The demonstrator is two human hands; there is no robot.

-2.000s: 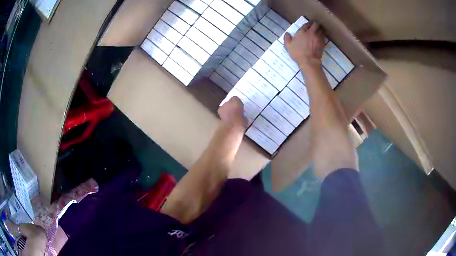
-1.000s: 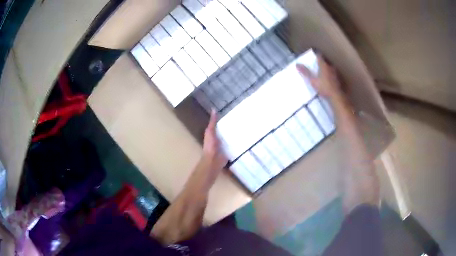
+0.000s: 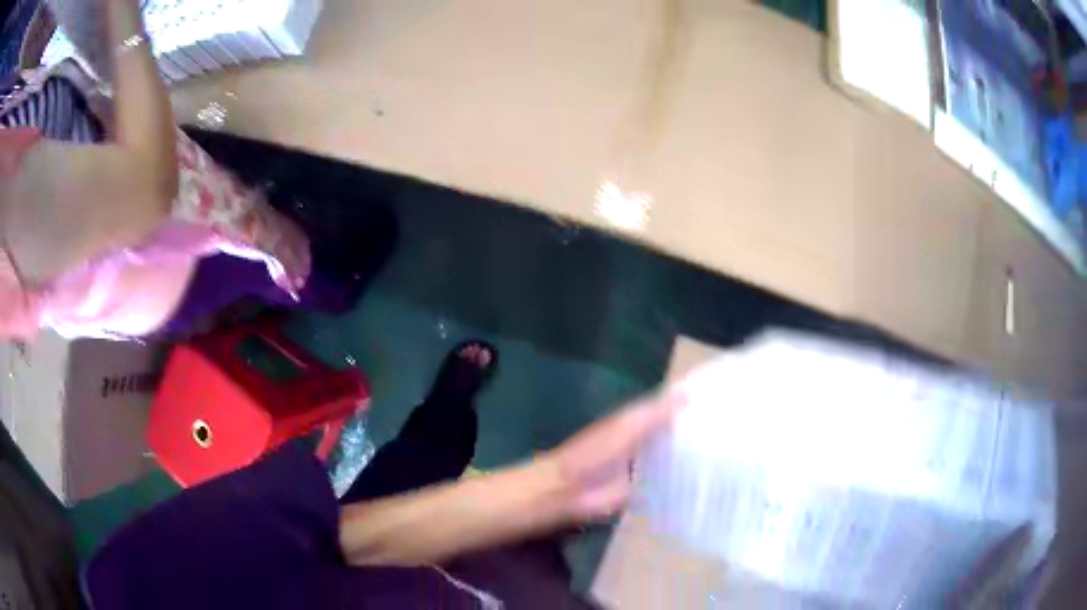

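Observation:
A wide stack of unit boxes [image 3: 834, 465], white and strongly blurred, fills the lower right of the head view. My left hand [image 3: 614, 459] is blurred and holds its left side. A dark blurred shape lies at the stack's lower right edge; I cannot tell whether it is my right hand, which is not clearly seen. Plain brown cardboard [image 3: 650, 566], partly hidden, shows below and left of the stack.
A brown cardboard-covered bench [image 3: 513, 107] crosses the top. Another person's arm [image 3: 141, 131] and white boxes [image 3: 238, 42] are at upper left. A red stool [image 3: 244, 399] and closed carton [image 3: 89, 405] stand lower left. A printed panel [image 3: 995, 119] is at upper right.
The view has swung from the open shipping carton to the bench. The stack of unit boxes has left its place in the carton and is now beside the bench edge with my left hand on it.

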